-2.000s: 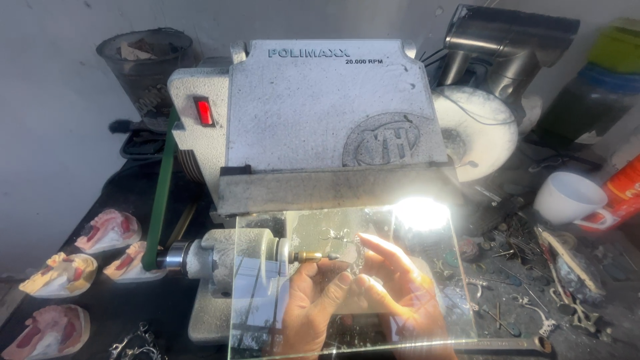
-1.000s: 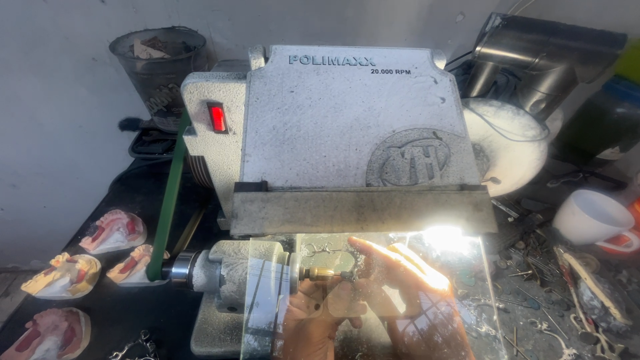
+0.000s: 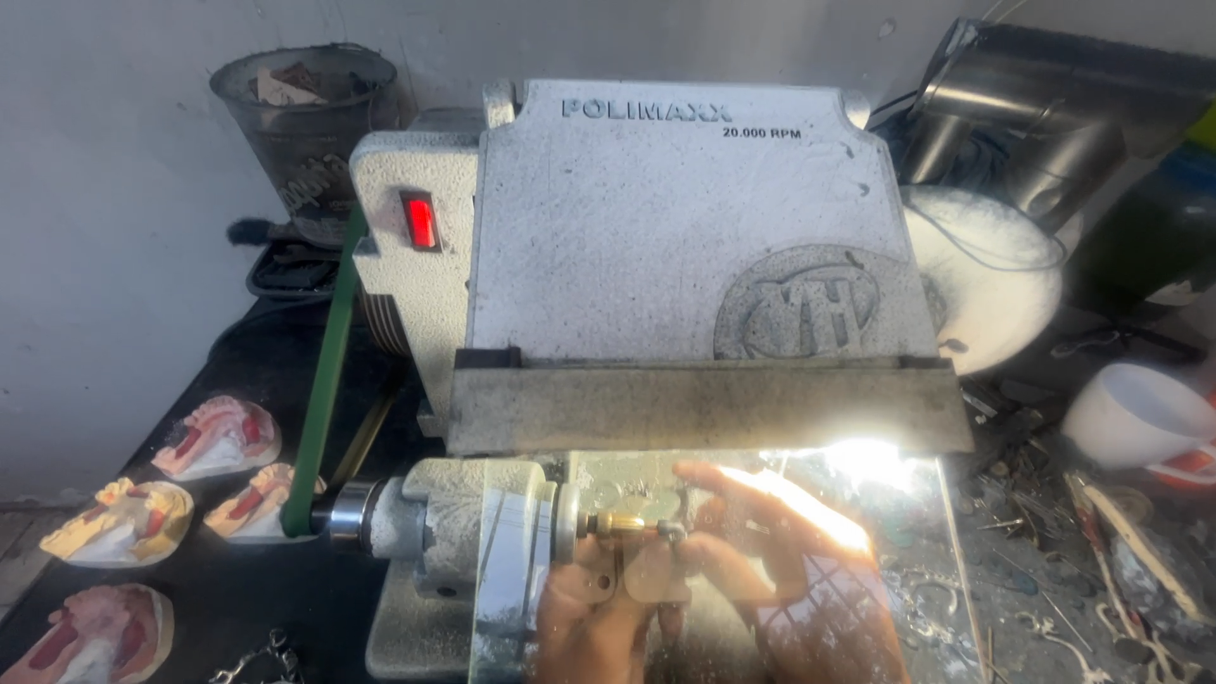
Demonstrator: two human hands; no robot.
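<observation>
Behind a clear guard plate point(image 3: 917, 570), my left hand point(image 3: 603, 598) and my right hand point(image 3: 779, 570) come together at the brass-coloured spindle tip point(image 3: 617, 523) of a Polimaxx bench grinder and polisher point(image 3: 665, 228). My right hand's fingers close around a small metal piece point(image 3: 673, 532) at the end of the spindle. Left fingertips lie just below the spindle; glare and reflections hide whether they also grip the piece. The red rocker switch point(image 3: 419, 221) is lit, and a green belt point(image 3: 328, 380) runs down to the spindle's pulley point(image 3: 353, 518).
Dental plaster casts with pink and red wax point(image 3: 217, 437) stand at the left, near a metal framework point(image 3: 261, 660). A bucket point(image 3: 309, 133) stands behind. At the right are a white cup point(image 3: 1135, 413), a metal duct point(image 3: 1026, 81) and scattered cast metal pieces point(image 3: 1054, 636).
Both hands stay at the spindle behind the guard. The right hand's fingers have shifted their pose around the small piece. The view has shifted somewhat.
</observation>
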